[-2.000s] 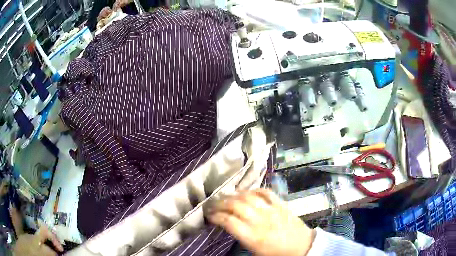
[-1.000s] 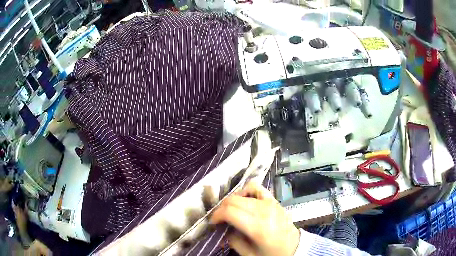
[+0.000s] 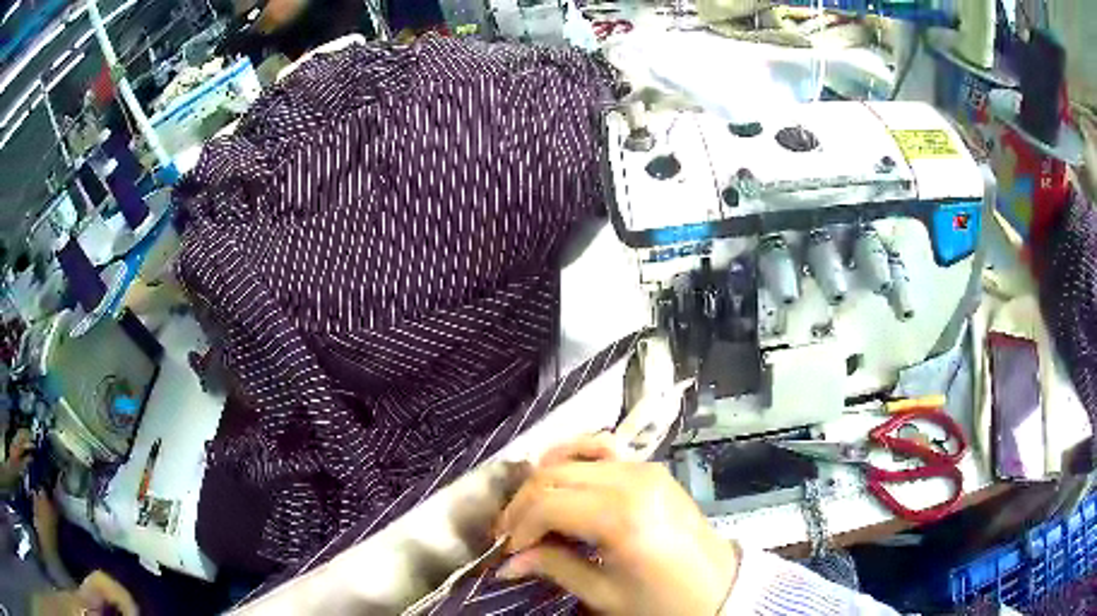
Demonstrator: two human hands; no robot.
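My right hand, bare with a blue-and-white striped cuff, pinches the layered edge of cream cloth and dark pinstriped fabric left of the scissors. The strip runs from the needle area of the white overlock machine down to the bottom left. Its far end lies at the presser foot. A large heap of pinstriped fabric lies left of the machine. My left hand is out of the picture.
Red-handled scissors lie right of the needle area, below a short yellow-handled tool. A dark flat rectangle, possibly a phone, lies at the right. A blue crate stands lower right. Another person's hand shows bottom left.
The view has shifted, so machine and heap appear lower and further right. My right hand has turned and its fingers are more closed on the cloth edge.
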